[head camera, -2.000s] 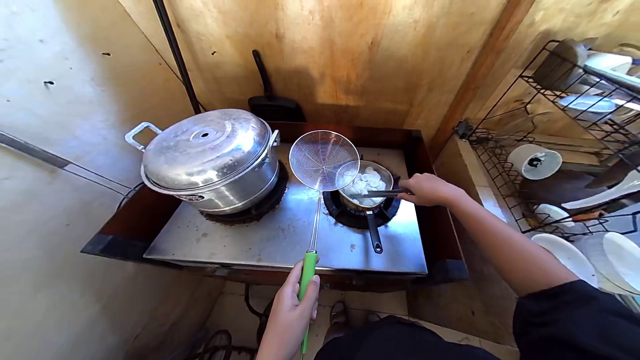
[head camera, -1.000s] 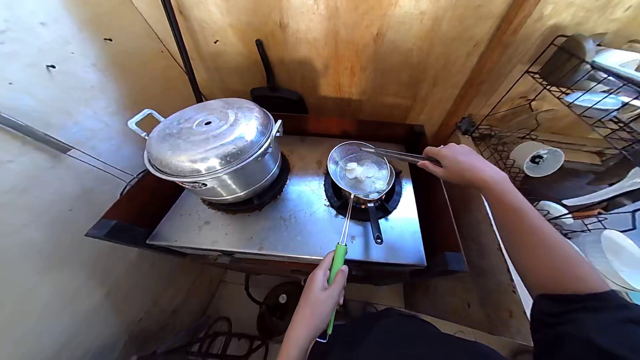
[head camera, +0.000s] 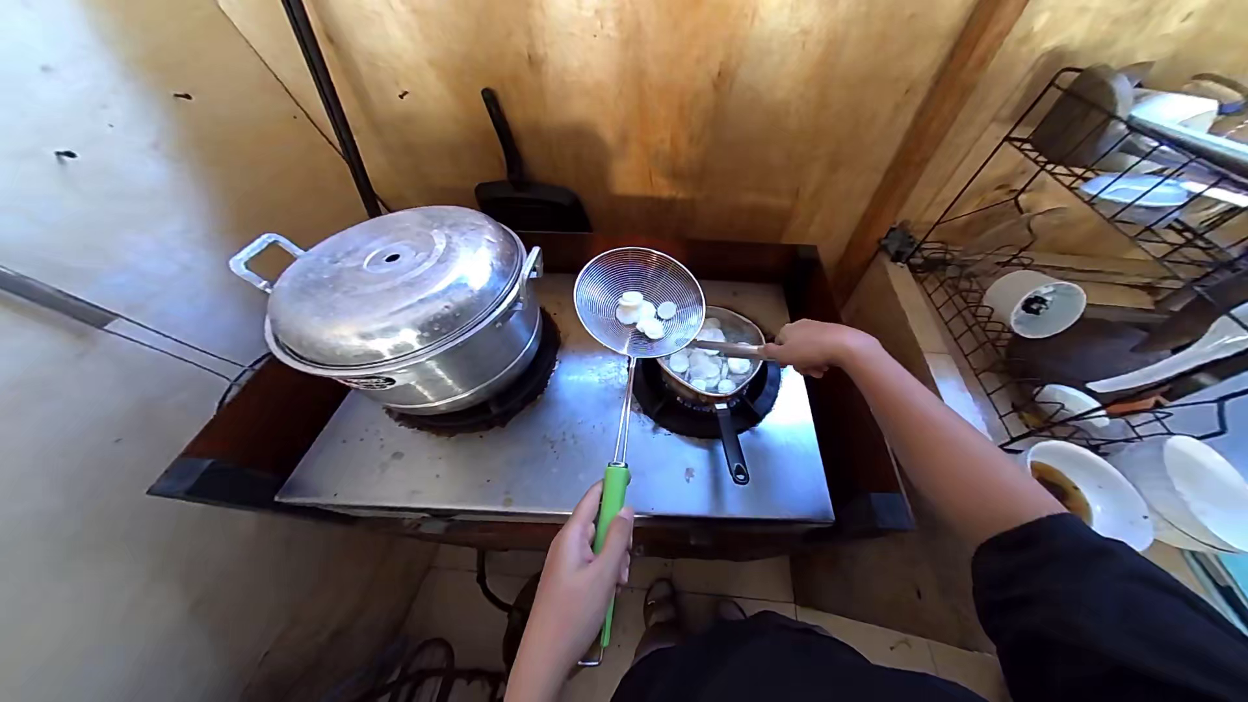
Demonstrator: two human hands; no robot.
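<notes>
My left hand (head camera: pixel 582 575) grips the green handle of a wire mesh skimmer (head camera: pixel 597 276). Several white round slices (head camera: pixel 646 314) lie in its basket, which is held up just left of a small saucepan (head camera: pixel 726 395). More white slices (head camera: pixel 704 367) sit in liquid in this pan, on the right burner (head camera: pixel 673 414). Closed round a thin metal utensil (head camera: pixel 726 348), my right hand (head camera: pixel 814 347) is at the pan's right side. The utensil's tip is by the skimmer's right edge; its exact kind cannot be told.
A large lidded aluminium pot (head camera: pixel 439 366) stands on the left burner. Behind the steel stove top (head camera: pixel 468 473), a black pan (head camera: pixel 534 207) leans against the wooden wall. At the right are a wire dish rack (head camera: pixel 1048 171) with dishes, a white cup (head camera: pixel 1035 302) and a bowl with brown liquid (head camera: pixel 1107 487).
The skimmer went from above the stove into the saucepan, and is now up and to its left with white slices in it. Its basket looked empty in the earliest frame.
</notes>
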